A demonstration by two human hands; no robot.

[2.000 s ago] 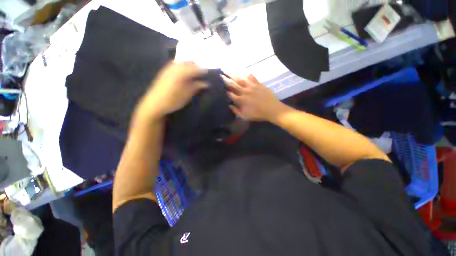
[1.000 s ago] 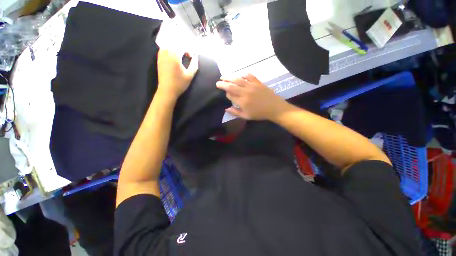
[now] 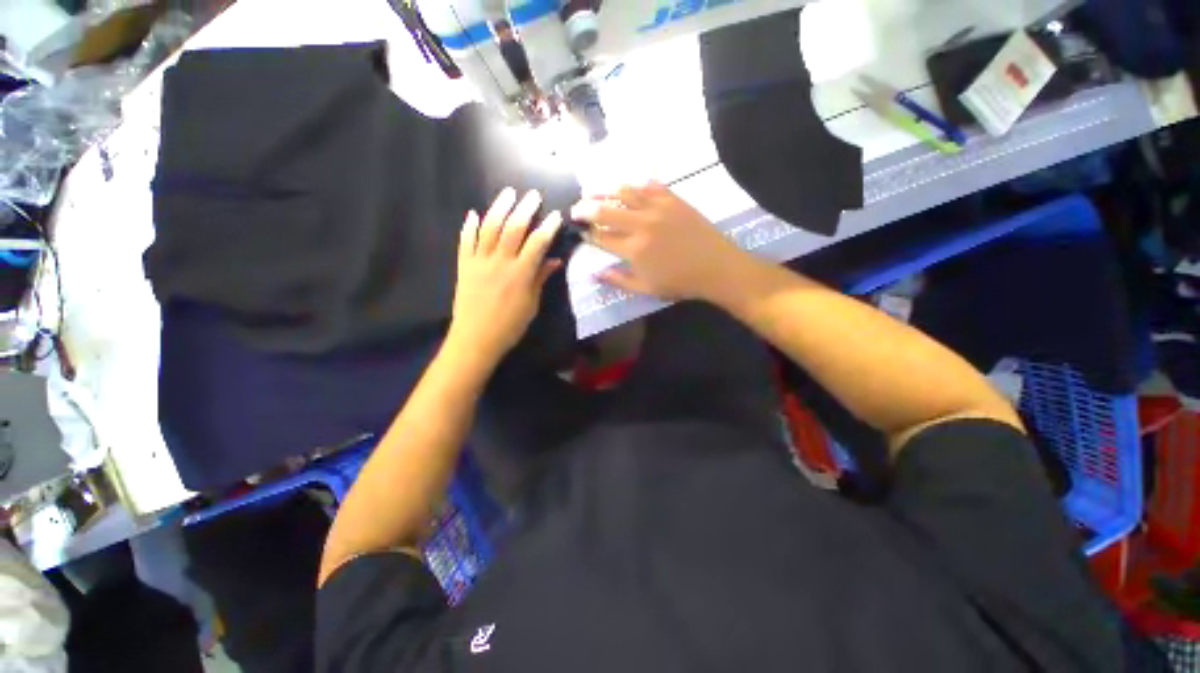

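The black garment panel (image 3: 303, 184) lies on the white table left of the needle area (image 3: 546, 125), its right part running under the bright lamp. The navy garment panel (image 3: 263, 408) shows below it. My left hand (image 3: 507, 263) rests on the black cloth just below the needle area, fingers spread. My right hand (image 3: 658, 239) is at the cloth's right edge, fingertips pinching its dark edge. The sewing machine (image 3: 632, 20) is at the top, partly cut off. A curved black piece (image 3: 776, 118) lies apart at the right.
Pens (image 3: 928, 118) and a white card (image 3: 1009, 82) lie at the table's right. A blue basket (image 3: 1079, 434) with dark cloth is below right, a red basket (image 3: 1171, 487) beyond. Another blue basket (image 3: 454, 546) is below left. Clear plastic lies at the far upper left.
My left hand has moved from the cloth's upper part beside the needle down and right, towards my right hand. The black panel's upper edge has shifted and now reaches under the needle area.
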